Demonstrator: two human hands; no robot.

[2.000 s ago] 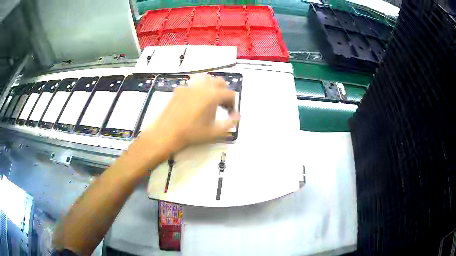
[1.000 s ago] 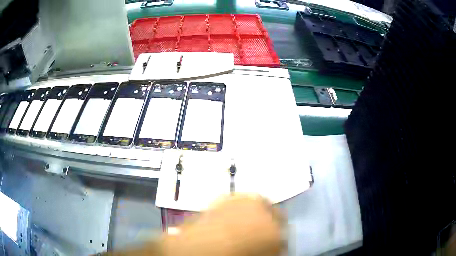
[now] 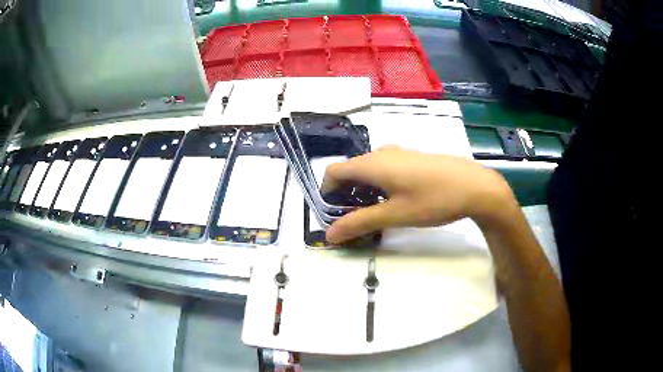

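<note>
My right hand (image 3: 422, 190) comes in from the lower right and grips a small stack of several black phone middle frames (image 3: 320, 134) by their near end. The stack is tilted and fanned over the white infeed plate (image 3: 436, 269). Another frame shows under the stack and hand, partly hidden; I cannot tell if it lies flat on the plate. To the left, a row of phone middle frames (image 3: 227, 236) lies side by side on the plate and track. My left hand is not in view.
A red tray (image 3: 327, 54) lies behind the plate. Black trays (image 3: 531, 62) lie on the green conveyor (image 3: 480, 111). A tall dark stack (image 3: 611, 218) stands at right. A grey-white machine cover (image 3: 131, 51) is at left. A small printed item (image 3: 278, 361) is partly hidden below the plate.
My left hand, earlier over the row's right end and then blurred low in view, has gone out of the picture. My right hand has come in from the right with the stack of frames.
</note>
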